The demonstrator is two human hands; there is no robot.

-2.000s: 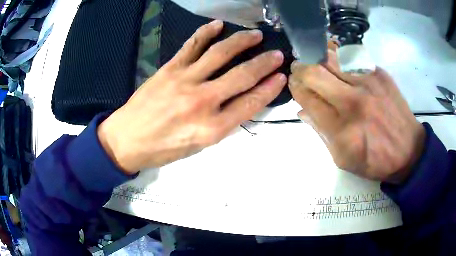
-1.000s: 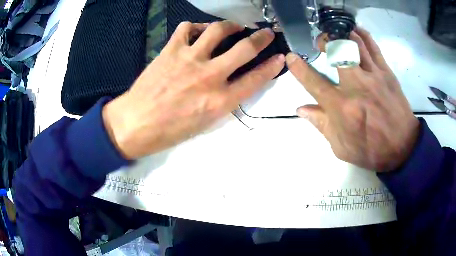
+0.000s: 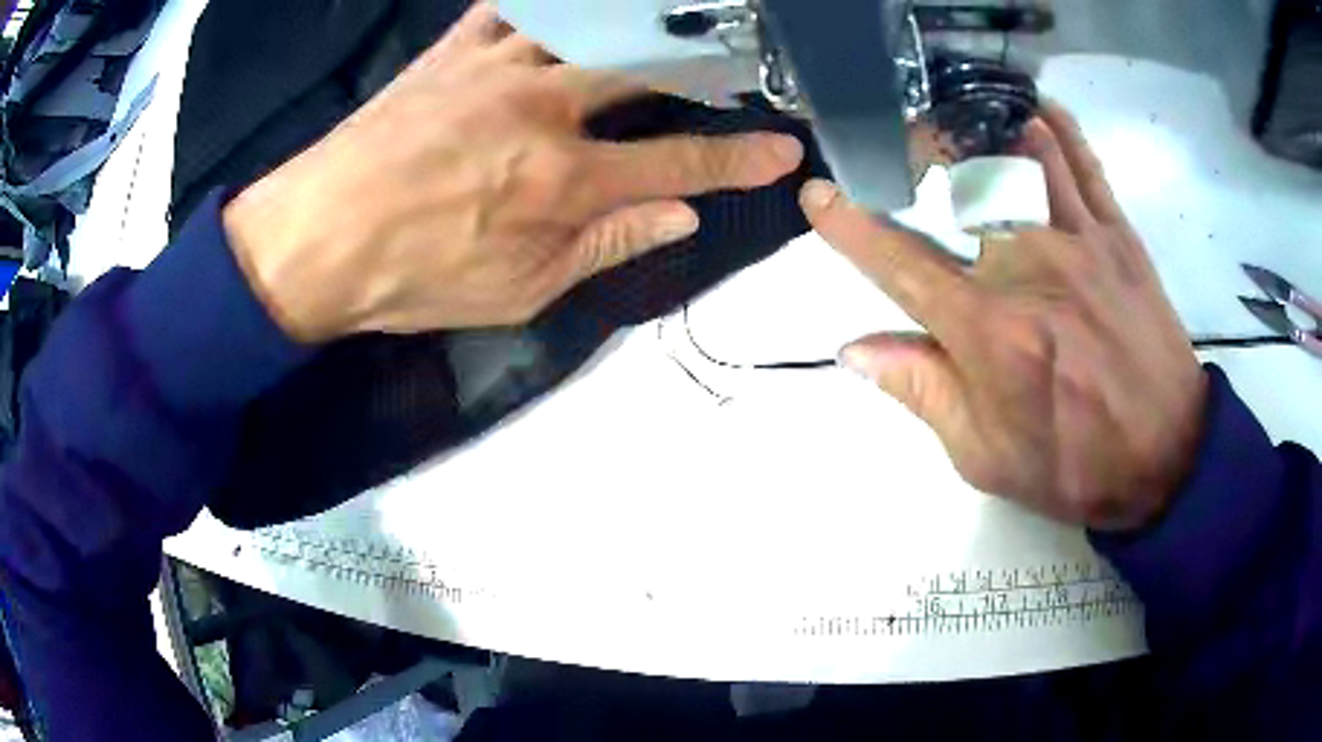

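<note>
The black padded panel [image 3: 363,406] lies on the white table, its lower left corner near the front edge. A faint band across it is blurred. Its narrow right end is under the sewing machine head [image 3: 848,102]. My left hand [image 3: 435,181] lies on the panel, fingers spread, the index fingertip beside the machine's needle area. My right hand [image 3: 1044,319] is right of the machine head, its index fingertip touching the panel's end, thumb on the table. The presser foot and needle are hidden behind the head.
Metal thread snips [image 3: 1276,302] lie at the right. Black pieces with grey straps [image 3: 58,145] are stacked at the far left. The table [image 3: 696,536] has ruler markings along its curved front edge. Dark curved lines show on the table. A dark box [image 3: 1290,80] stands at upper right.
The panel has turned, its left part swinging down toward the front edge. My left hand has moved left and up with it. My right hand has opened out since the oldest frame, its index finger extended.
</note>
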